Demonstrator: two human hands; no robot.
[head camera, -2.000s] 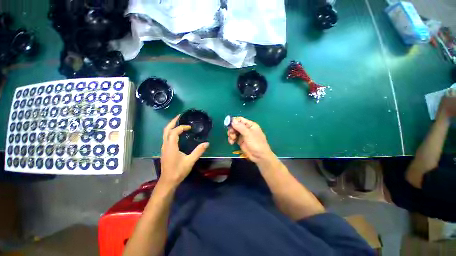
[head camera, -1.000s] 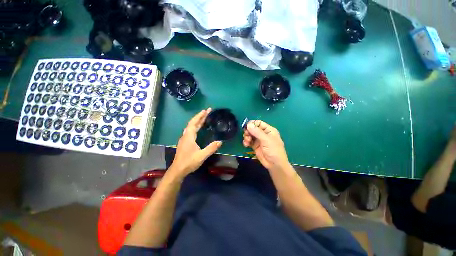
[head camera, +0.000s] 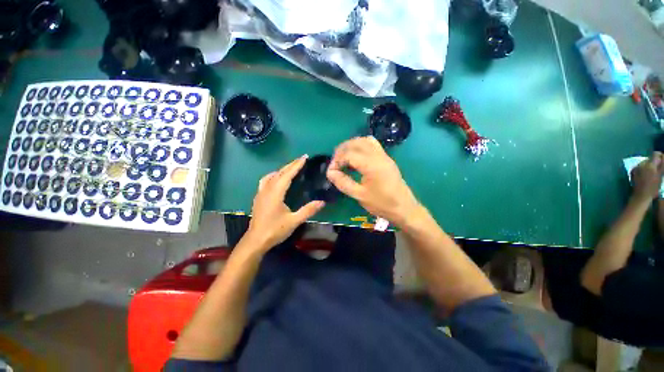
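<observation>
A black dome housing (head camera: 314, 182) stands open side up at the bench's front edge. My left hand (head camera: 275, 212) curves around its left side, thumb at the front. My right hand (head camera: 370, 179) is over the housing's right rim with thumb and index finger pinched together. Whether a module is between those fingertips cannot be seen. The housing's right part is hidden by the right hand. The white foam tray (head camera: 204, 138) with rows of dark round modules lies at the left. A small white part (head camera: 381, 224) lies at the bench edge beside yellow marks.
Two open black housings (head camera: 248, 118) (head camera: 389, 123) stand behind my hands. A red wire bundle (head camera: 463, 128) lies right. Black shells (head camera: 156, 43) and white wrap (head camera: 327, 43) are at the back. Another person's arm (head camera: 627, 218) is far right, a red stool (head camera: 164, 327) below.
My right hand has moved from beside the housing to over its rim. The pale disc earlier in its fingertips no longer shows. The small white part now shows at the bench edge.
</observation>
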